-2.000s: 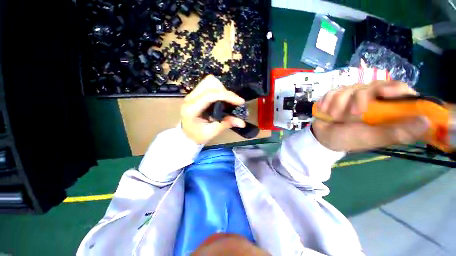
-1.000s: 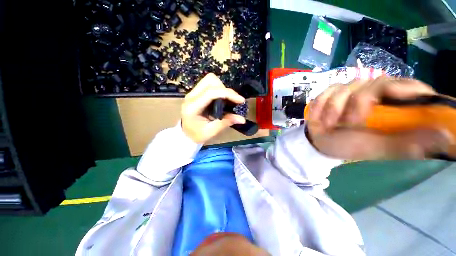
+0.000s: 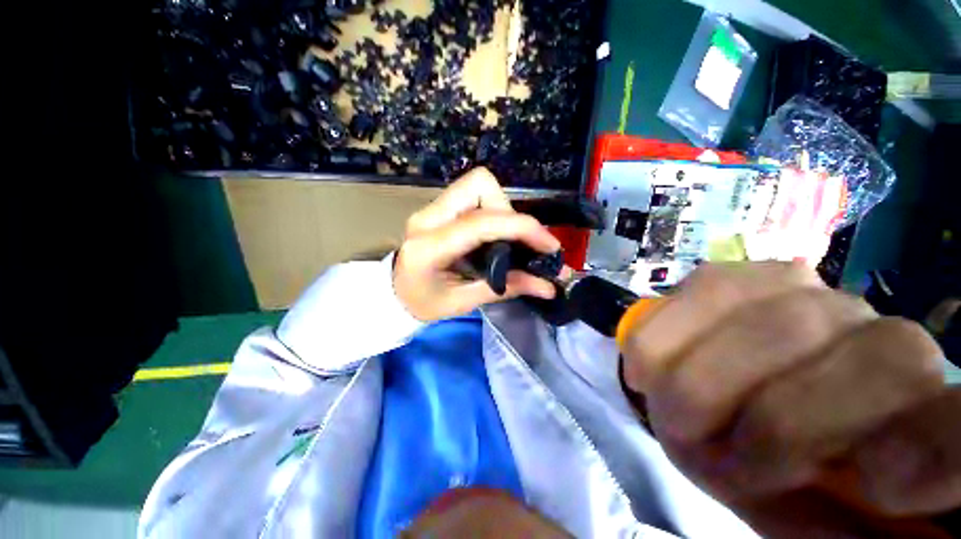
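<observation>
My left hand point(image 3: 458, 247) is closed around black tubular pieces, with a black tube body point(image 3: 564, 214) sticking out to the right above the fingers and a dark rounded end showing in the fist. A small black fitting point(image 3: 543, 263) shows at the fingertips. My right hand point(image 3: 780, 368), large and partly blurred, grips the orange electric screwdriver point(image 3: 636, 319). Its black nose point(image 3: 599, 303) points left at the pieces in my left hand. The driver tip is close to the fitting; whether they touch is hard to tell.
The black parts tray point(image 3: 348, 175) full of loose parts lies above the cardboard sheet point(image 3: 306, 237). The red-edged screw feeder point(image 3: 659, 211) is behind the driver. A labelled plastic bag point(image 3: 711, 90) and crumpled clear bag point(image 3: 822, 147) lie at the upper right. A dark rack point(image 3: 74, 263) stands left.
My right hand has brought the orange driver left and down, from over the feeder to the pieces in my left hand. The held tube is turned, now pointing right above the fingers. The view has shifted slightly.
</observation>
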